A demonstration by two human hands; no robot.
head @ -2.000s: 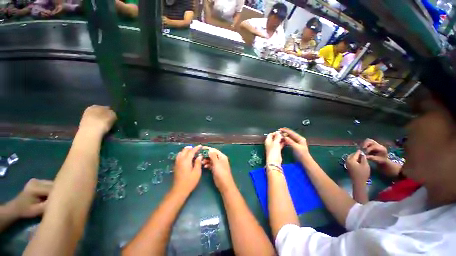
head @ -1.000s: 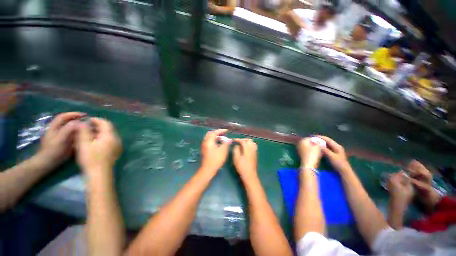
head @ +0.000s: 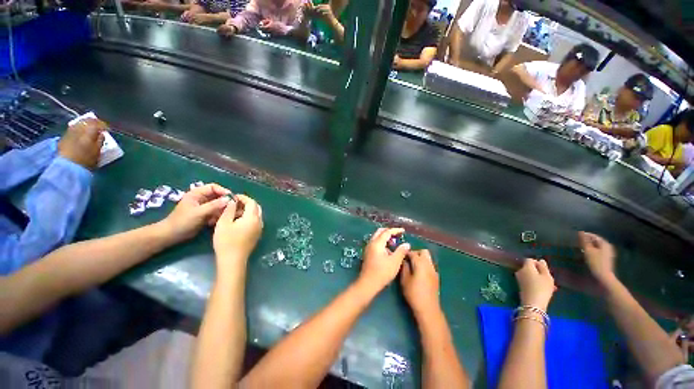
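Observation:
My left hand [head: 383, 262] holds a small squarish part [head: 395, 242], dark with a pale edge, between thumb and fingers above the green bench. My right hand [head: 421, 279] is close beside it, fingers curled; whether it pinches anything is hidden. Loose clear plastic parts [head: 295, 241] lie in a pile to the left of my hands. A few more clear parts [head: 348, 257] lie scattered between the pile and my left hand.
The dark belt [head: 289, 137] runs behind the bench, with a green post [head: 346, 106] beyond my hands. Neighbours' hands work on both sides. A blue cloth [head: 582, 351] lies at right. Whitish parts [head: 156, 199] lie at left.
The view has swung left, showing more of the left-hand bench. My hands stay close together; the part shows in my left fingers. The right neighbour's hands have parted, one now over the belt.

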